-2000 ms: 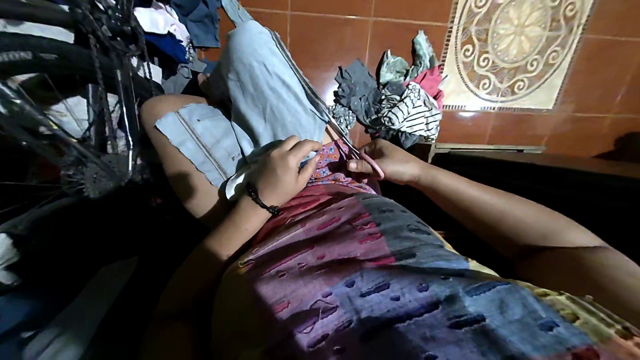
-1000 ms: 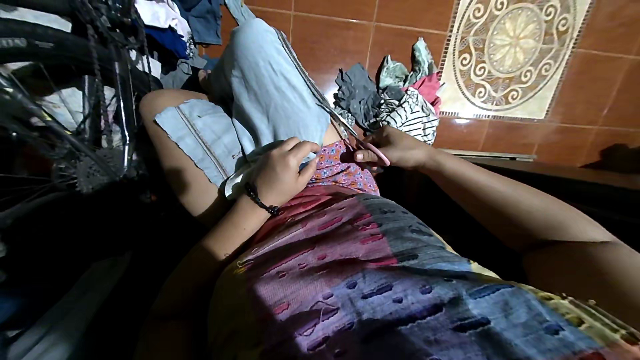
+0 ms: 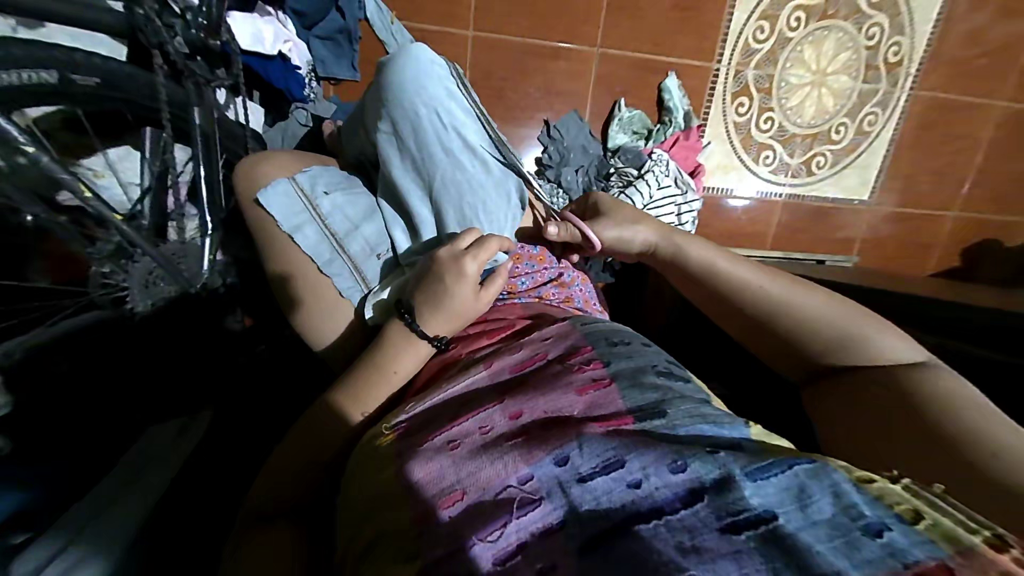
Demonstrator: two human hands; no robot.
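My left hand [image 3: 460,280], with a black bracelet at its wrist, grips the edge of a light blue cloth garment [image 3: 432,120] that lies over my raised knee and lap. In my right hand [image 3: 608,228] is a pair of scissors [image 3: 582,230] with pink handles. Their blades point up and left along the dark seam at the garment's right edge. Whether the blades touch the cloth cannot be told. A cut-edged flap with a seam [image 3: 320,228] rests across my left thigh. Floral cloth [image 3: 548,280] shows between my hands.
A heap of cloth scraps [image 3: 648,164], grey, green, red and striped, lies on the brown tiled floor beyond my right hand. A patterned tile panel [image 3: 820,88] is at the upper right. A bicycle wheel [image 3: 96,88] stands close at the left, with more clothes [image 3: 280,48] behind it.
My right hand has turned slightly, with the scissors still in it, and their pink handle now sits higher and more upright than two seconds ago. My left hand stays nearly still.
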